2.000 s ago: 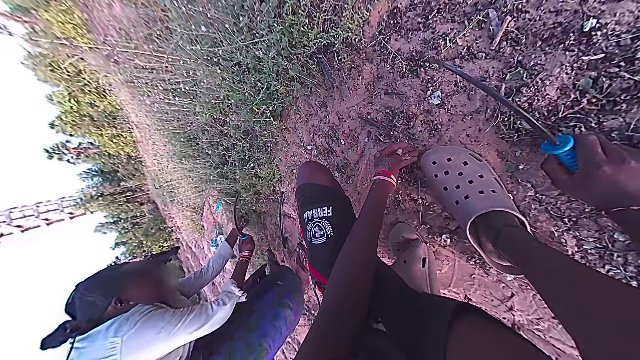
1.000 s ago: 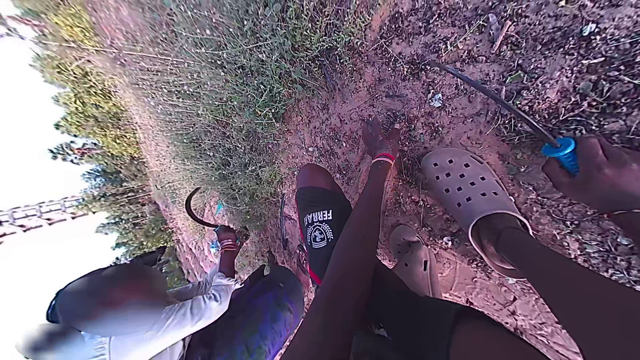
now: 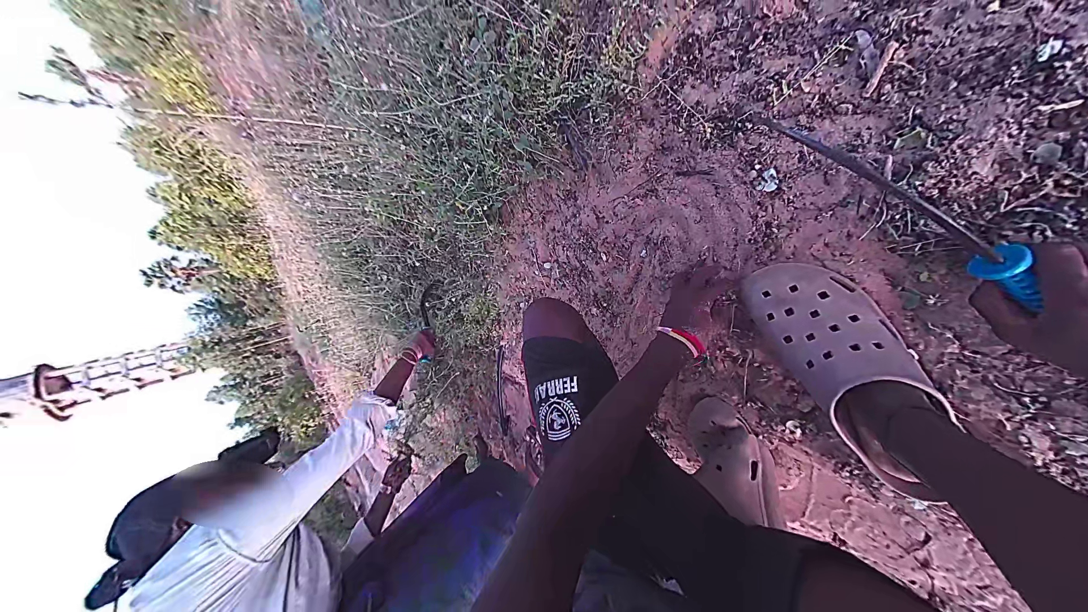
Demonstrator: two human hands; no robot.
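My left hand [image 3: 701, 297], with a red, yellow and white band at its wrist, is low over the bare reddish soil beside the toe of a tan perforated clog [image 3: 820, 327]. Its fingers look extended, and I see nothing held in them. At the right edge, my right hand [image 3: 1041, 310] is closed around the blue ribbed handle of a sickle [image 3: 901, 195]. The sickle's long dark curved blade points to the upper left, over the soil. My other clog [image 3: 735, 467] is partly hidden behind my left forearm and dark shorts.
The view is turned sideways. At lower left a co-worker [image 3: 255, 518] in a white top crouches, holding another curved blade [image 3: 427, 306] beside tall grass and weeds [image 3: 425, 127]. A dark thin object [image 3: 501, 387] lies by my knee. Dry litter and twigs [image 3: 880, 68] cover the upper right ground.
My left hand has moved right, closer to the clog's toe, than one second ago. The co-worker's raised sickle has gone toward the grass. My right hand keeps its hold.
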